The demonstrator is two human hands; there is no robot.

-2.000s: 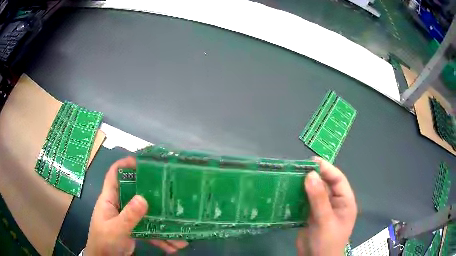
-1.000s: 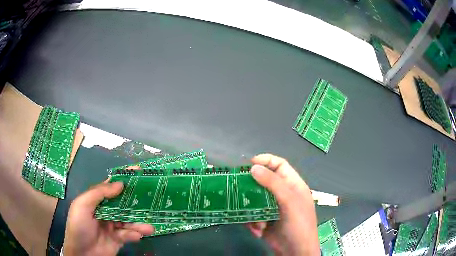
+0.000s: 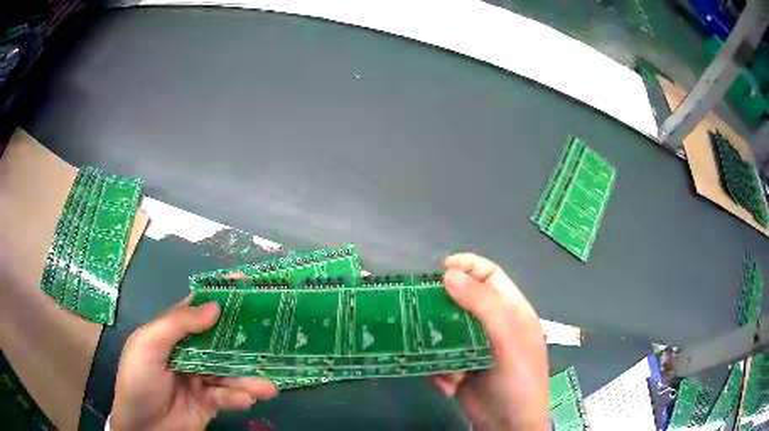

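A stack of green PCB panels (image 3: 337, 324) is held up low in the middle of the view, its long edge running left to right. My left hand (image 3: 164, 366) grips its left end, thumb on top and fingers beneath. My right hand (image 3: 497, 337) grips its right end, thumb on the upper edge. Dark dots run along the far long edge. Another panel (image 3: 325, 264) shows behind the stack at an angle; its lower part is hidden, and I cannot tell whether it is held too.
Overlapped panels (image 3: 97, 244) lie on a cardboard sheet (image 3: 29, 194) at left. A small panel group (image 3: 575, 198) lies on the dark belt (image 3: 337, 126). A metal bar (image 3: 717, 353), a white perforated sheet (image 3: 622, 400) and more panels are at lower right. Cardboard with boards (image 3: 700, 156) is at far right.
The held panels have been tilted, so their stacked near edges and the angled panel behind now show. My right hand has moved left since the earliest frame. The last second shows only a slight shift.
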